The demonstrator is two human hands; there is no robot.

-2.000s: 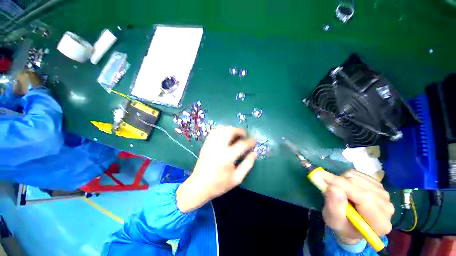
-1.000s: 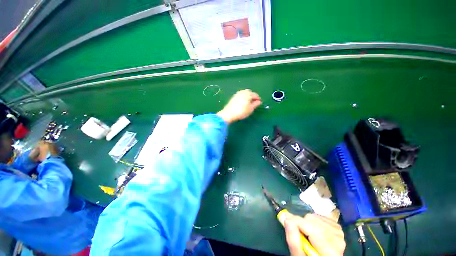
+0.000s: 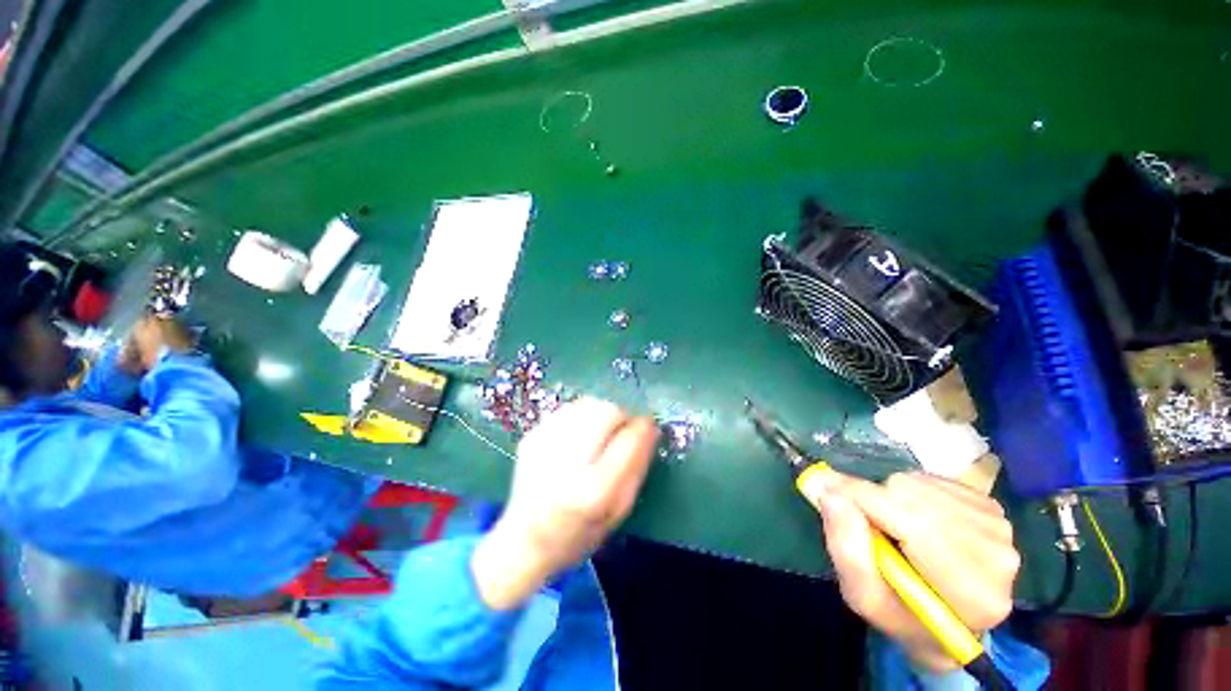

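Note:
My right hand [image 3: 932,547] holds the yellow soldering iron [image 3: 898,578] like a pen, its tip just above the mat. My left hand [image 3: 583,473] is blurred, fingers bent together beside a small silvery cluster [image 3: 679,433]; whether it pinches anything is hidden. A pile of small discs with red and dark leads [image 3: 520,389] lies left of it. Several small bluish-white discs [image 3: 620,320] lie spaced out beyond the cluster. Thin solder wire runs from the yellow and black holder [image 3: 402,405] towards my left hand.
A black fan [image 3: 864,297] stands right of centre, a pad [image 3: 938,425] beside it, the blue soldering station [image 3: 1067,371] further right. A white sheet [image 3: 466,263] carries a round black part [image 3: 466,316]. White rolls [image 3: 267,262] lie left. A person in blue sits at left.
My left hand reached to the far part of the bench, then came back beside the silvery cluster. The view tilted up and has partly come down again. My right hand keeps the iron.

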